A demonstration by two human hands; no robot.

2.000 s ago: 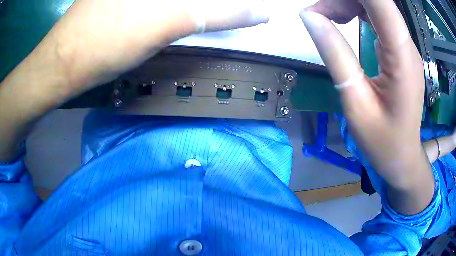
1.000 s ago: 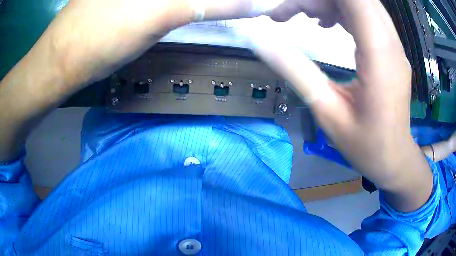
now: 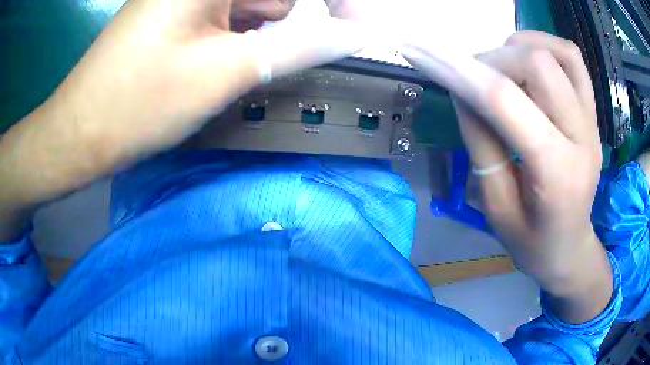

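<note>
The long grey-brown metal fixture [image 3: 335,135] lies across the near edge of the work surface. Three of its square nests show; my left forearm and hand hide its left end. My left hand [image 3: 235,60] is over the white sheet [image 3: 442,25], its fingertips close together in the glare. My right hand [image 3: 527,128] is at the sheet's right side, fingers curled and one covered finger pointing left above the fixture's right end. Pale finger covers show on both hands. Whether either hand holds a tiny part cannot be made out.
Dark metal bars [image 3: 599,71] stand at the right edge. A black rim [image 3: 378,65] runs along the sheet's near side. Another person's blue sleeve [image 3: 627,242] is at the far right. A blue frame part [image 3: 450,189] is below the fixture.
My left hand has moved down and covers more of the fixture's left part. My right hand has drawn back to the right and its fingers have curled. The other person's hand has left view.
</note>
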